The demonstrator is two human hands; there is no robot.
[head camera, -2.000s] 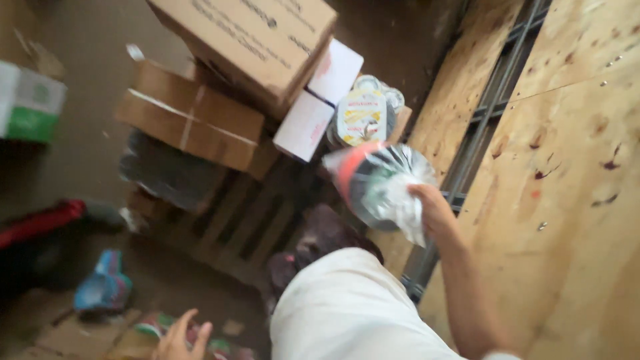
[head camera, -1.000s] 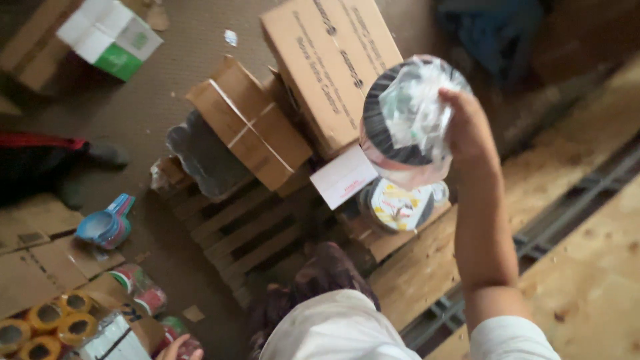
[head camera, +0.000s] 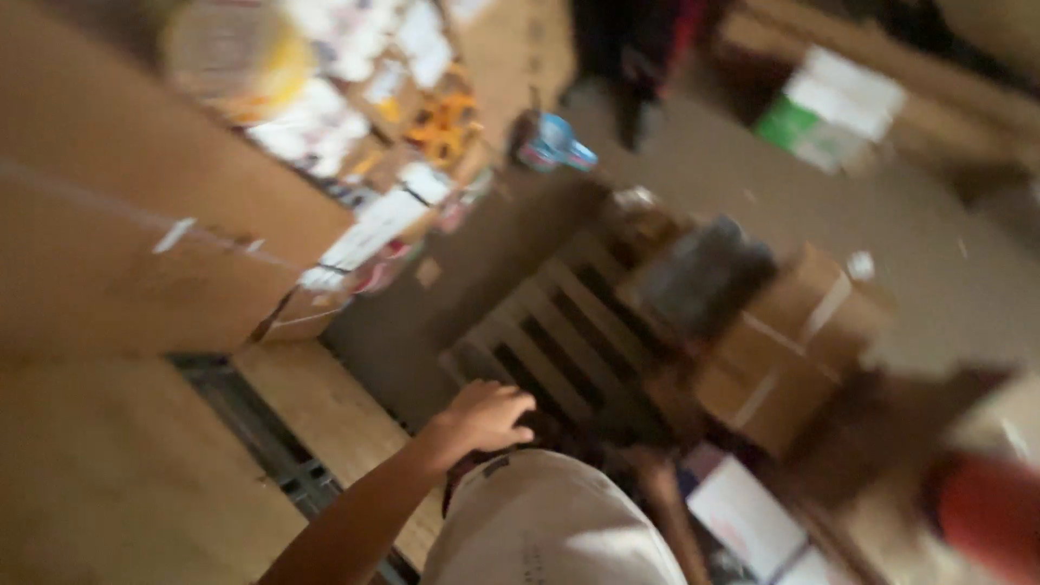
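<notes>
The frame is badly blurred. My left hand [head camera: 491,414] is in front of my white shirt, above the near end of a slatted wooden pallet [head camera: 561,325]; its fingers are loosely bent and apart, and nothing shows in it. On the other side of the shirt, my right hand [head camera: 646,463] is dark and smeared, close to a white box [head camera: 747,516]. Its fingers cannot be made out. Past the pallet sit a grey plastic-like bundle [head camera: 703,276] and a brown cardboard box [head camera: 780,349] with pale strapping.
At left stands a large taped carton [head camera: 146,211], beside boxes of packaged goods [head camera: 349,97]. Plywood [head camera: 122,471] with a metal track [head camera: 276,447] lies at lower left. Blue scoop-like items [head camera: 556,146], a white-and-green box [head camera: 833,110] and a blurred red object [head camera: 987,512] are also around.
The view has swung strongly toward the left. My right hand, which held up a clear plastic bag with a dark round thing, is now low by the white box, and the bag is not seen in it.
</notes>
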